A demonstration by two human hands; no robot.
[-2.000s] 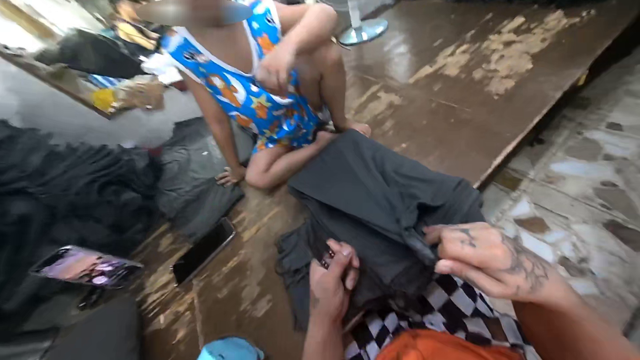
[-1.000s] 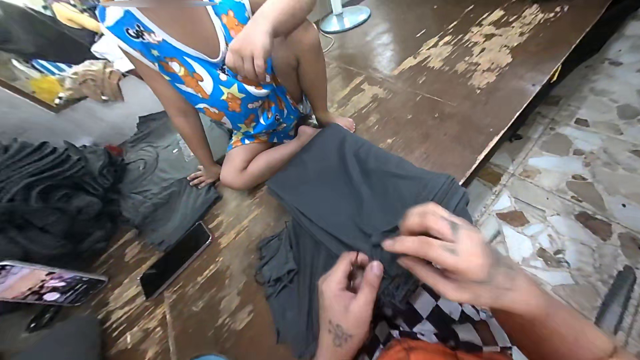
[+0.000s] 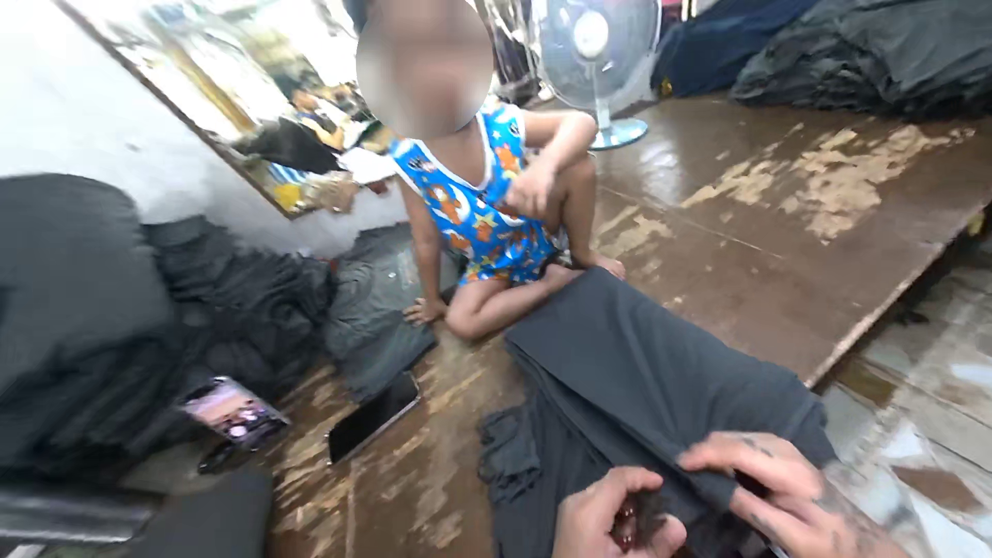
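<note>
Dark grey fabric (image 3: 659,364), folded in layers, lies in front of me on the low wooden platform. My right hand (image 3: 775,488), tattooed, pinches an edge of this fabric between thumb and fingers. Just left of it, my left hand (image 3: 616,515) is curled at the fabric's near side; small reddish shiny spots show between its fingers, too blurred to name. Whether the left fingers grip the cloth I cannot tell. The lower parts of both hands run out of the bottom of the view.
A person in blue patterned clothes (image 3: 496,209) sits beyond the fabric. Two smartphones, one dark (image 3: 373,418) and one lit (image 3: 236,412), lie at left near heaped dark cloth (image 3: 232,294). A standing fan (image 3: 601,70) is behind. The platform's edge (image 3: 891,310) drops to a tiled floor at right.
The view has tilted up, bringing the fan and more cloth piles into sight. My right hand, blurred above the fabric one second ago, now pinches its edge.
</note>
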